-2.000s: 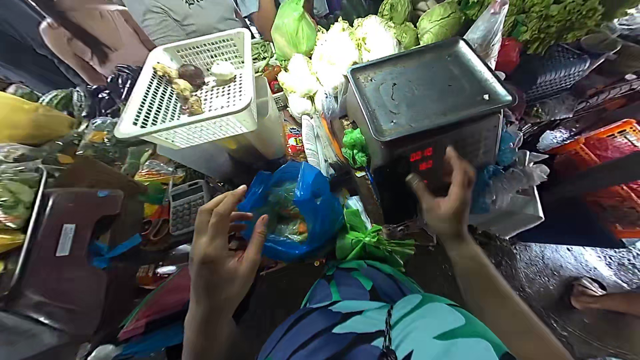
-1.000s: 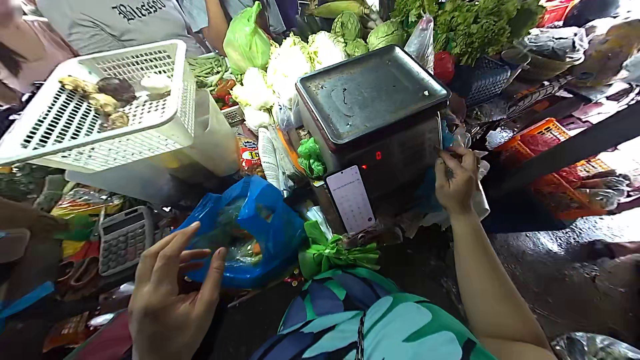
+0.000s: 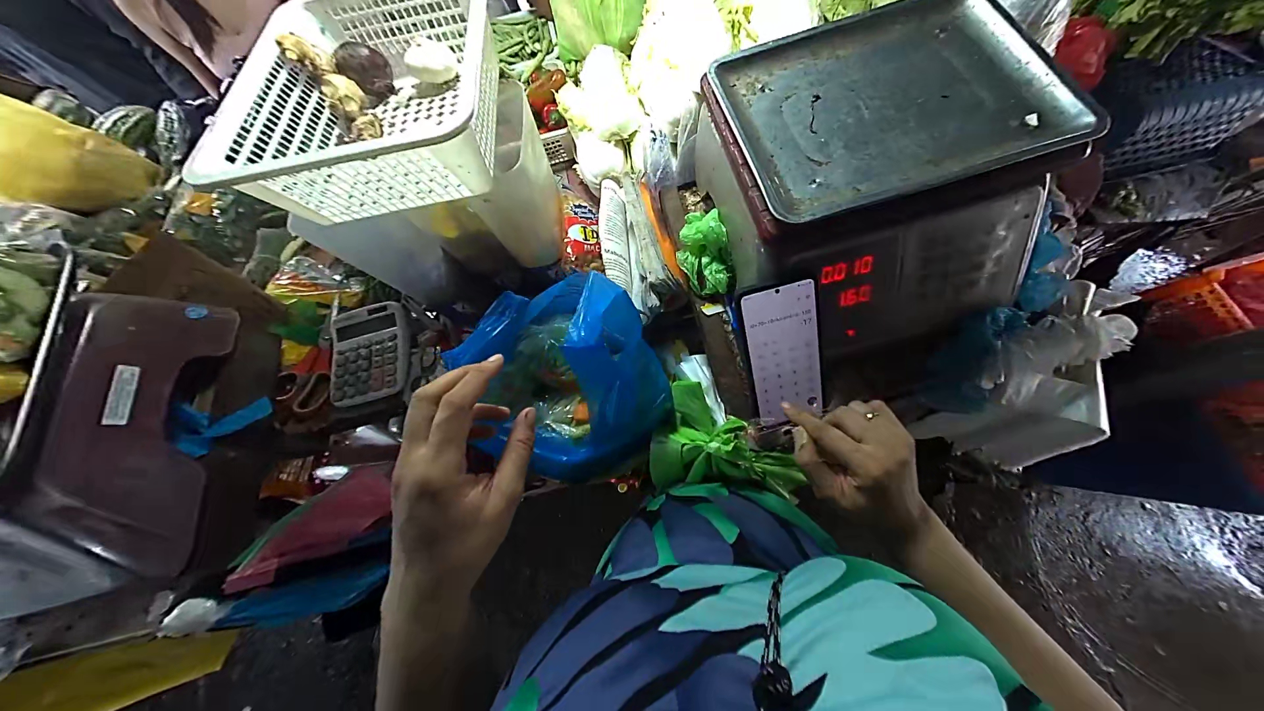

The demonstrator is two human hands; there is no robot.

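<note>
My right hand (image 3: 859, 459), with a ring on one finger, touches the lower edge of a smartphone's screen (image 3: 783, 346) with its index finger. The phone leans upright against the front of a digital weighing scale (image 3: 899, 109) and shows a calculator keypad. Red digits glow on the scale's display, and its metal tray bears only a small scrap. My left hand (image 3: 459, 464) is raised with fingers apart and holds nothing, just in front of a blue plastic bag (image 3: 617, 385) of vegetables. A green plastic bag (image 3: 716, 444) lies between the blue bag and the phone.
A white plastic basket (image 3: 365, 183) with a few root vegetables stands at the upper left. Beneath and left of it are a desk calculator (image 3: 368, 355), scissors (image 3: 301, 395) and a dark red plastic casing (image 3: 128, 434). Plastic bags (image 3: 1071, 336) hang right of the scale; an orange crate (image 3: 1205, 306) is beyond.
My right hand has moved from beside the scale to the phone's screen. The phone, not seen in the oldest frame, stands against the scale in both later ones. The left hand stays by the blue bag.
</note>
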